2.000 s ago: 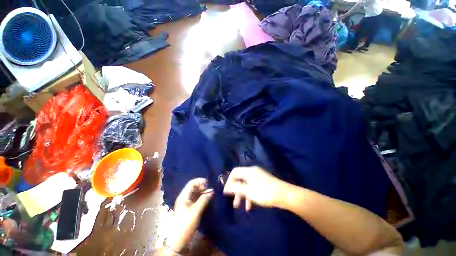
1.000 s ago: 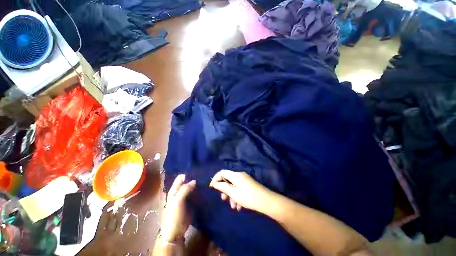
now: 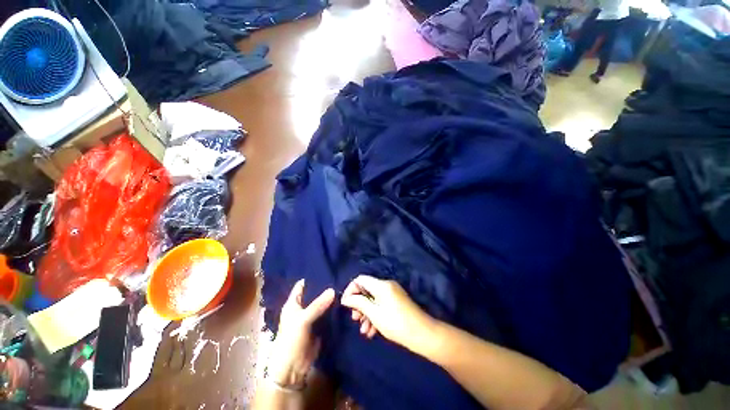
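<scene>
A large navy suit jacket (image 3: 528, 232) lies heaped in front of me, with shinier lining folds (image 3: 384, 224) near its middle. My left hand (image 3: 300, 332) is at the jacket's lower left edge, thumb and forefinger raised and apart; whether it holds any cloth cannot be told. My right hand (image 3: 384, 308) is just right of it over the cloth, fingers curled and fingertips pinched together. A needle or thread between the fingertips is too small to make out. No button can be made out.
An orange bowl (image 3: 190, 279) with pale pieces, a black phone (image 3: 113, 347) and a red plastic bag (image 3: 112, 212) are at left. A fan (image 3: 40, 60) stands on a box. Loose thread ends (image 3: 206, 352) lie on the brown table (image 3: 264, 120). Dark garments (image 3: 672, 176) are at right. A person's legs (image 3: 602, 48) show behind.
My hands were close together two seconds ago, then moved apart and left. Since one second ago, my left thumb has spread towards my right hand. The jacket cloth near the hands has shifted.
</scene>
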